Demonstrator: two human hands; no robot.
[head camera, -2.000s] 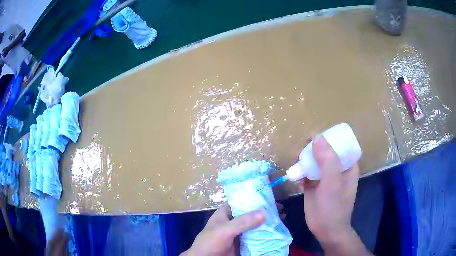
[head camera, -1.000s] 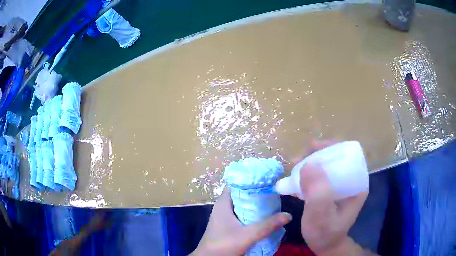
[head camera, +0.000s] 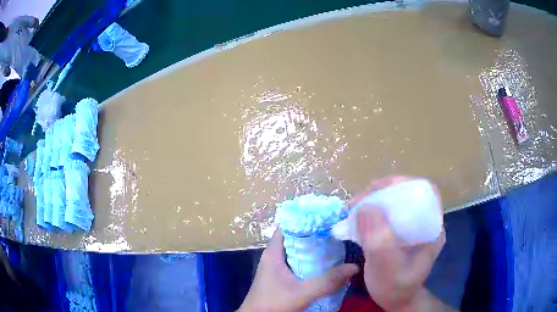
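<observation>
A light blue fabric sleeve (head camera: 313, 247) stands roughly upright at the bench's near edge, its thick ruffled rim at the top. My left hand (head camera: 278, 283) is wrapped around the sleeve below the rim, thumb across its front. My right hand (head camera: 394, 262) is closed around a white squeeze bottle (head camera: 412, 210), slightly blurred. The bottle lies nearly level, its nozzle end pointing left at the sleeve just below the ruffled rim. The thin nozzle tip is not visible against the fabric. The lower end of the sleeve is cut off by the picture's bottom edge.
Light blue sleeves (head camera: 77, 192) lie in two rows at the left of the tan shiny bench (head camera: 201, 109). A pink-red stick (head camera: 513, 116) and a grey object (head camera: 490, 17) lie at right. A dark green belt (head camera: 183, 30) carries a sleeve (head camera: 124, 45) and white bundle (head camera: 48, 107). Blue bins (head camera: 232, 280) stand below.
The bottle has swung from tilted to nearly level, and its nozzle has come to the sleeve's rim. The sleeve stands more upright. The sleeve on the belt has moved left. Another person's hand has left the lower left.
</observation>
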